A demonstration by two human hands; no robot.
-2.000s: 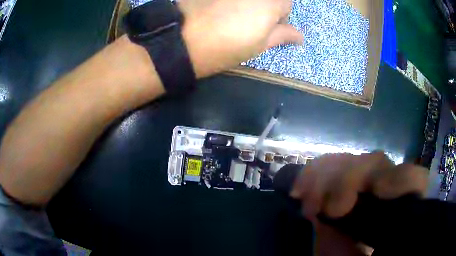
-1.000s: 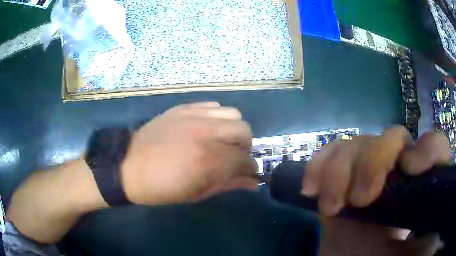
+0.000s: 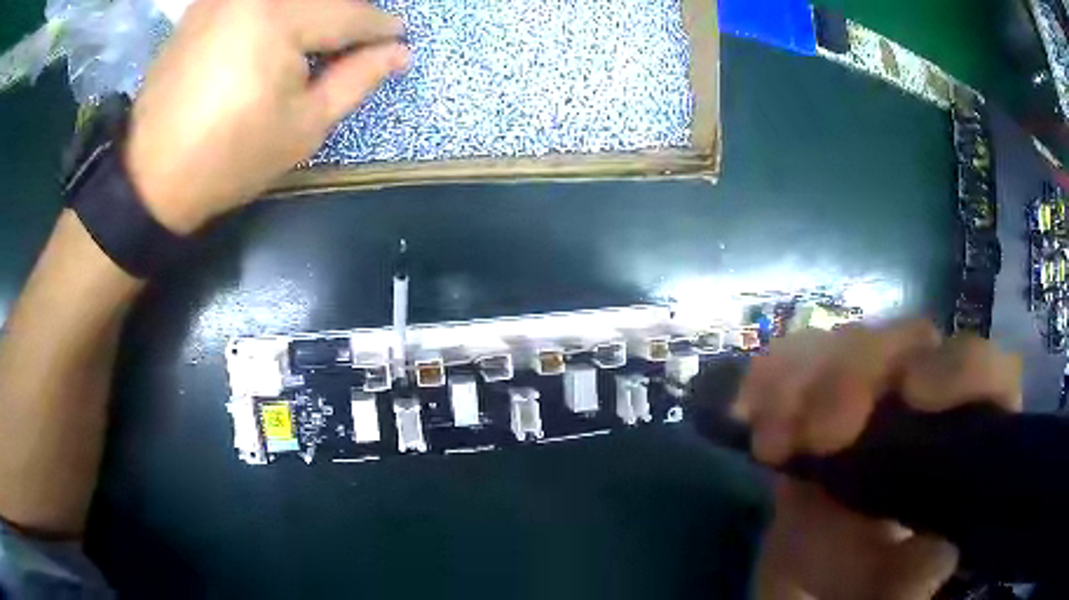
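Note:
The long white housing (image 3: 528, 334) lies on the dark bench mat. A dark circuit board (image 3: 492, 428) with white blocks and a yellow part (image 3: 277, 421) at its left end sits in it. A white lead (image 3: 401, 311) sticks up from its far edge. My right hand (image 3: 867, 399) grips a thick black electric screwdriver (image 3: 938, 469) over the right part of the board; its tip is not distinct. My left hand (image 3: 252, 100) is over the left part of the screw carton (image 3: 633, 168), thumb and forefinger close together at the small screws (image 3: 539, 82). Whether they pinch a screw cannot be seen.
A crumpled clear plastic bag (image 3: 106, 47) lies at the carton's left corner. A blue sheet (image 3: 768, 21) is beyond the carton's right side. Dark component trays (image 3: 975, 223) and boards with yellow parts (image 3: 1050, 252) are at the right. A green surface (image 3: 914, 35) shows at the far right.
My left hand has moved from beside the board, near the screwdriver's end, up and left to the screw carton. The left part of the board is uncovered. My right hand still holds the screwdriver.

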